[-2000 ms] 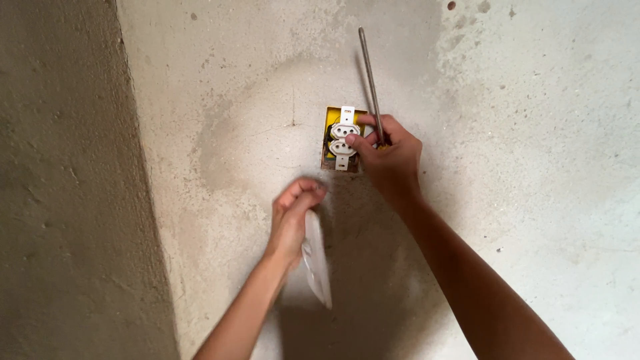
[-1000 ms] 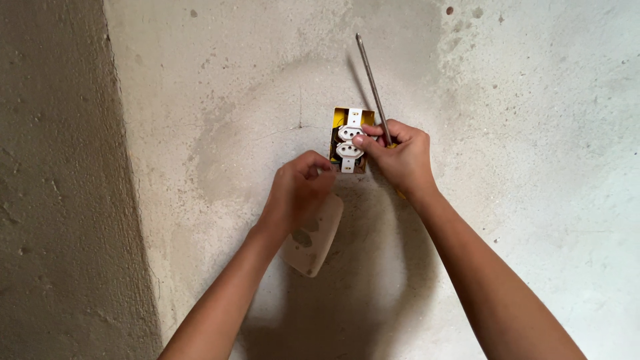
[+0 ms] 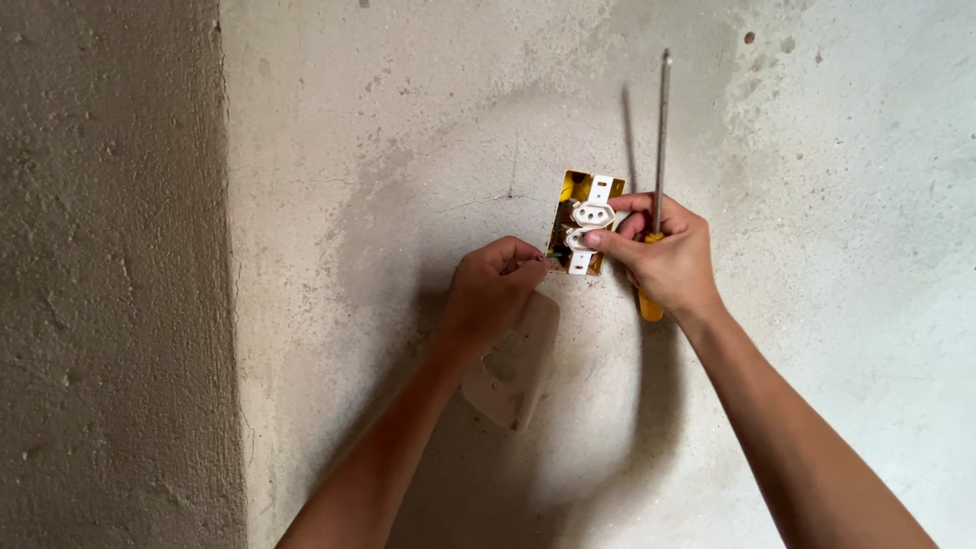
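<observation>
A white double socket module (image 3: 594,214) on its mounting strip stands partly out of a yellow wall box (image 3: 570,187) set in the wall. My right hand (image 3: 662,248) pinches the module's right side with thumb and fingertips and also holds a screwdriver (image 3: 662,145), its shaft upward and its yellow handle under the palm. At the box's lower left edge, my left hand (image 3: 496,286) pinches something small and dark, perhaps a screw. A white cover plate (image 3: 534,343) with an opening hangs below the left hand, apparently held in it; its upper part is hidden.
The rough plaster wall (image 3: 366,99) surrounds the box. A darker rough wall (image 3: 107,267) meets it at a corner on the left. Shadows of the arms and the screwdriver fall on the plaster. Dark wires show inside the box.
My left hand has moved up to the box's lower left edge with the cover plate. The screwdriver shaft has tilted to nearly upright. My right hand remains at the socket module.
</observation>
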